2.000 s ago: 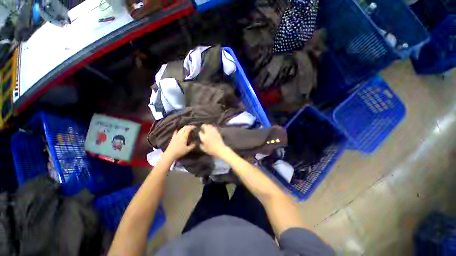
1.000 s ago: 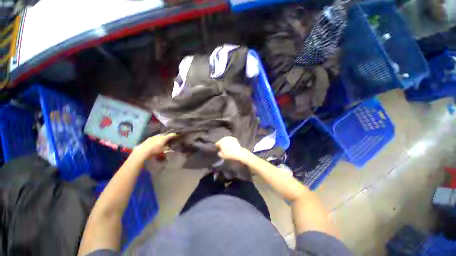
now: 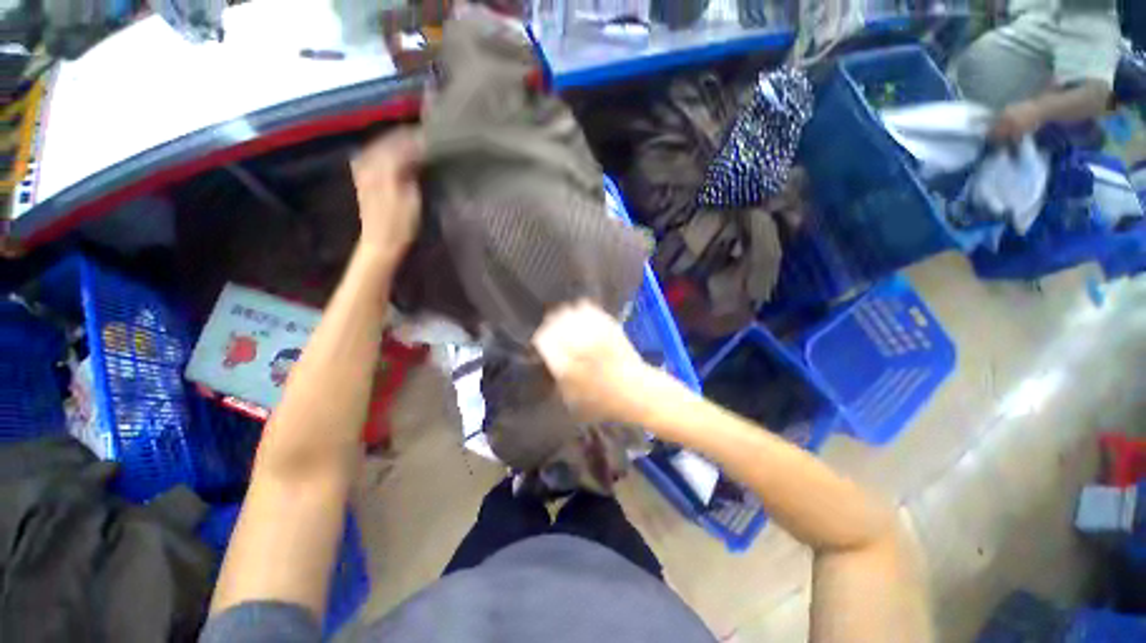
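A brown, partly finely checked garment piece (image 3: pixel 540 245) hangs between my hands over the heaped crate, its top end reaching up past the table edge. My left hand (image 3: pixel 391 189) is raised at its left side and holds it, slightly blurred. My right hand (image 3: pixel 581 352) is closed on its lower right part. The fingertips of both hands are hidden. The blue crate (image 3: pixel 670 329) shows mostly as its right rim behind the cloth. A white cloth part (image 3: pixel 468 392) shows below the piece.
White table (image 3: pixel 201 82) with red edge across the top left. Stool with pale green top (image 3: pixel 258 349) and blue crates (image 3: pixel 138 371) at left. Dark garment pile (image 3: pixel 94 553) lower left. Second crate (image 3: pixel 767 402), dotted cloth (image 3: pixel 758 138) and deep bin (image 3: pixel 880 157) at right. Another person's hand (image 3: pixel 1015 122) holds white cloth.
The brown piece has been lifted and spread upward from the heap. My left hand has moved up; my right hand has moved slightly up. Another person has come into view at the top right.
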